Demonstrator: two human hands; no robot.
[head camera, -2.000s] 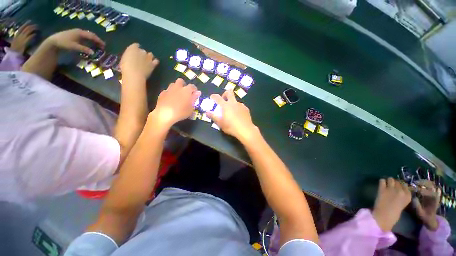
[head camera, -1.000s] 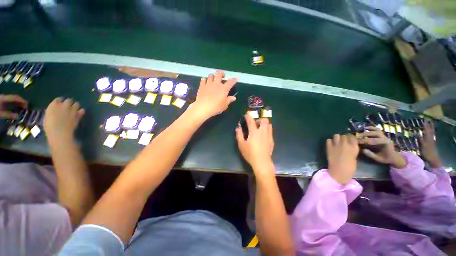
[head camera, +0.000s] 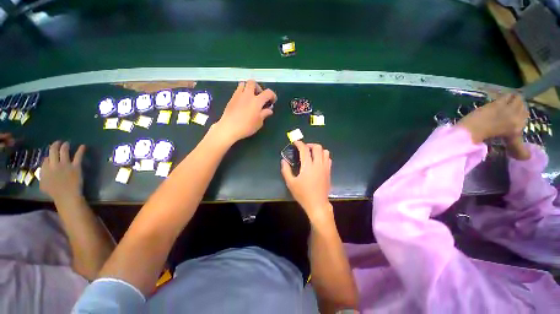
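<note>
My left hand (head camera: 244, 113) is near the pale rail, its thumb and fingers around a dark watch module (head camera: 268, 104), partly hidden. My right hand (head camera: 312, 175), nearer the bench's front edge, has its fingers at the rim of another dark watch module (head camera: 290, 156); a silver-white battery (head camera: 295, 134) lies just above it. Between and beyond my hands, a module with a reddish watch face (head camera: 301, 106) lies untouched, a battery (head camera: 317, 119) at its lower right. To the left, a row of several modules with white screens (head camera: 144, 102) lies above three more white-lit modules (head camera: 143, 148), batteries below them.
A pale rail (head camera: 344, 76) crosses the green bench, with a brown patch (head camera: 156, 86) on it. One module (head camera: 287, 47) lies beyond the rail. A neighbour's hand (head camera: 62, 172) is at left; pink sleeves (head camera: 423, 165) and hands are at right beside more modules (head camera: 537, 122).
My view has turned rightward and levelled. My hands have left the three white-lit modules and moved to the dark ones at right. The right-hand module has come nearer the front edge, away from the reddish one.
</note>
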